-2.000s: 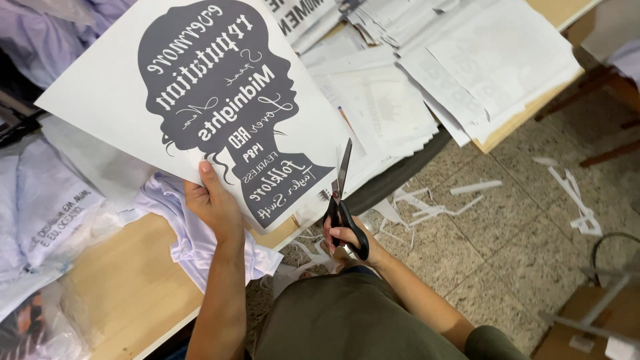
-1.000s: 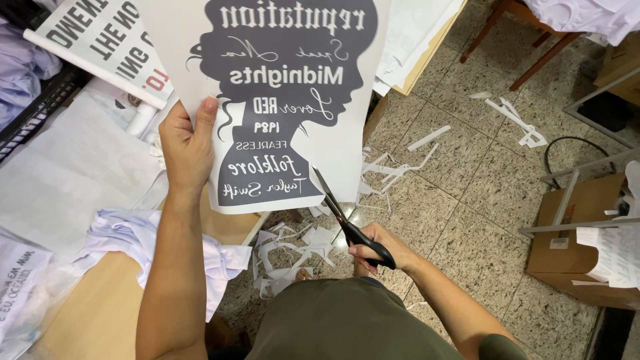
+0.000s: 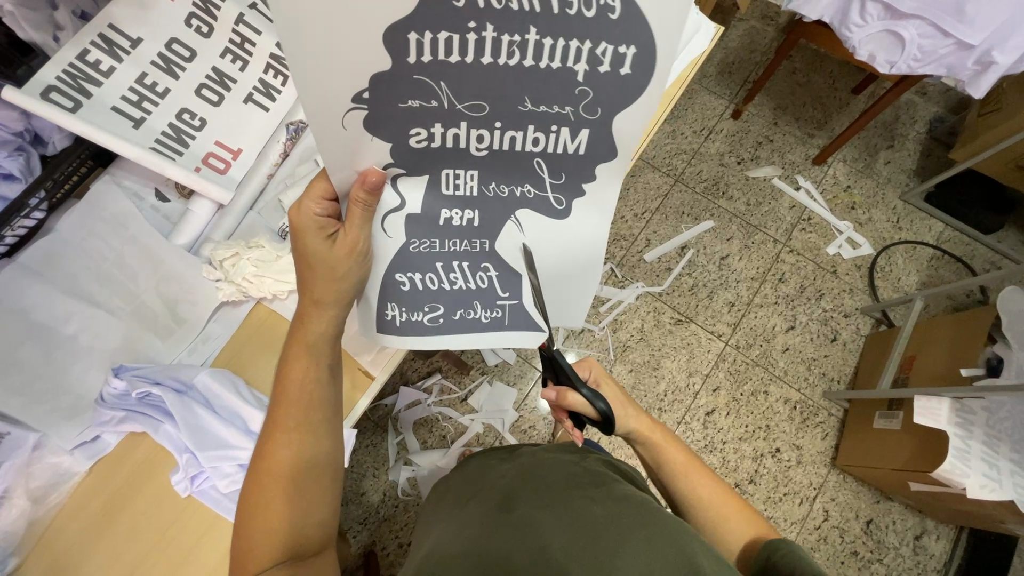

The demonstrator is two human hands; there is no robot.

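Note:
My left hand pinches the left edge of a white paper sheet, thumb on the printed side. The sheet bears a dark grey head silhouette with mirrored lettering, and its top runs out of view. Black-handled scissors are in my right hand, my fingers through the handles. Their blade lies over the sheet's lower edge, right of the silhouette's neck, pointing up toward the chin. How far the blades are apart is hard to tell, and part of them may be behind the paper.
At left, a wooden table holds crumpled pale garments, loose paper and a printed roll. White paper scraps lie on the speckled tile floor. A cardboard box and metal frame stand at right, a wooden chair at upper right.
The sheet, tilted two seconds ago, now hangs nearly upright. The scissors, open beside its lower corner then, now overlap its bottom edge. The view has swung toward the right.

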